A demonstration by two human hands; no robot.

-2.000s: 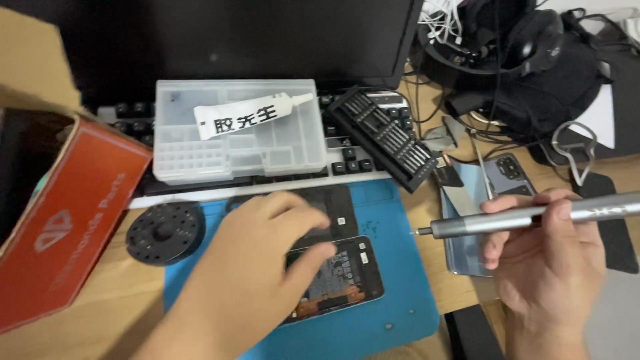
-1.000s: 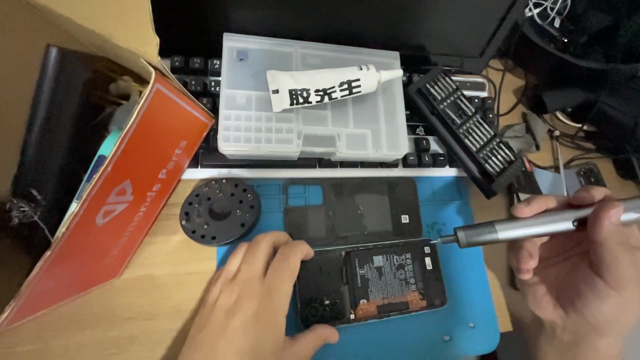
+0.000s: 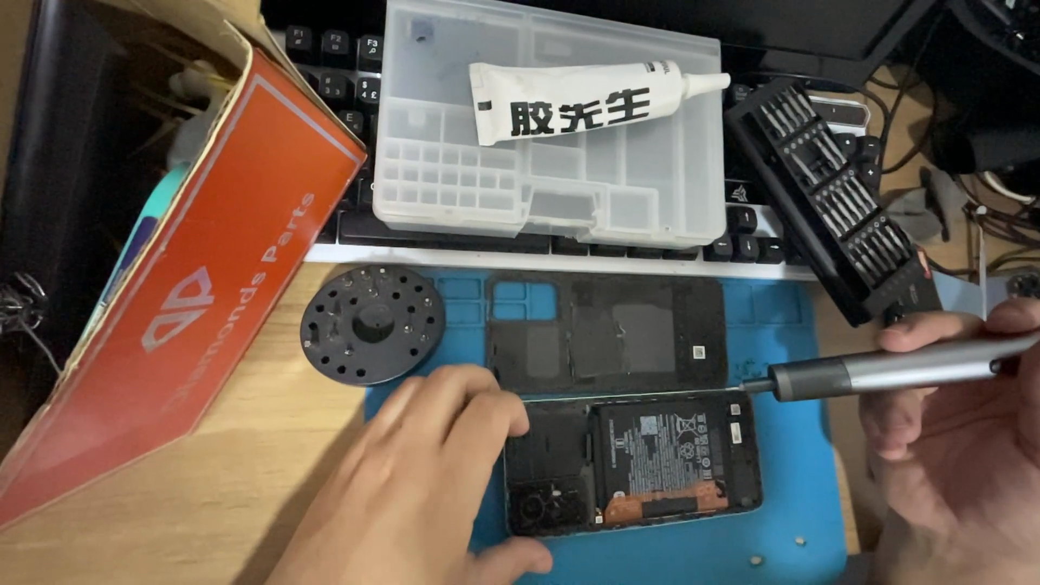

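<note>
An opened smartphone (image 3: 561,455), its battery (image 3: 658,451) exposed, lies on a blue silicone repair mat (image 3: 800,471). My left hand (image 3: 422,479) spans its left end, index fingertip at the upper left corner and thumb by the lower edge. My right hand (image 3: 951,422) holds a grey pen-shaped screwdriver (image 3: 902,370) almost level, its tip close to the phone's upper right corner; whether it touches cannot be told. Just above the phone lies its detached back cover (image 3: 601,333), inner side up. A round black holder (image 3: 374,325) with many holes and small screws or bits sits left of the cover.
A clear plastic compartment box (image 3: 455,211) with a white glue tube (image 3: 577,101) on it rests on a keyboard (image 3: 496,258). A black case of screwdriver bits (image 3: 829,203) leans at the right. An orange cardboard box (image 3: 219,244) stands left; cables (image 3: 910,138) lie at upper right.
My left hand has moved from over the phone and cover to the phone's left end. The screwdriver tip has come from beyond the mat's right side to near the phone's corner. The view has shifted.
</note>
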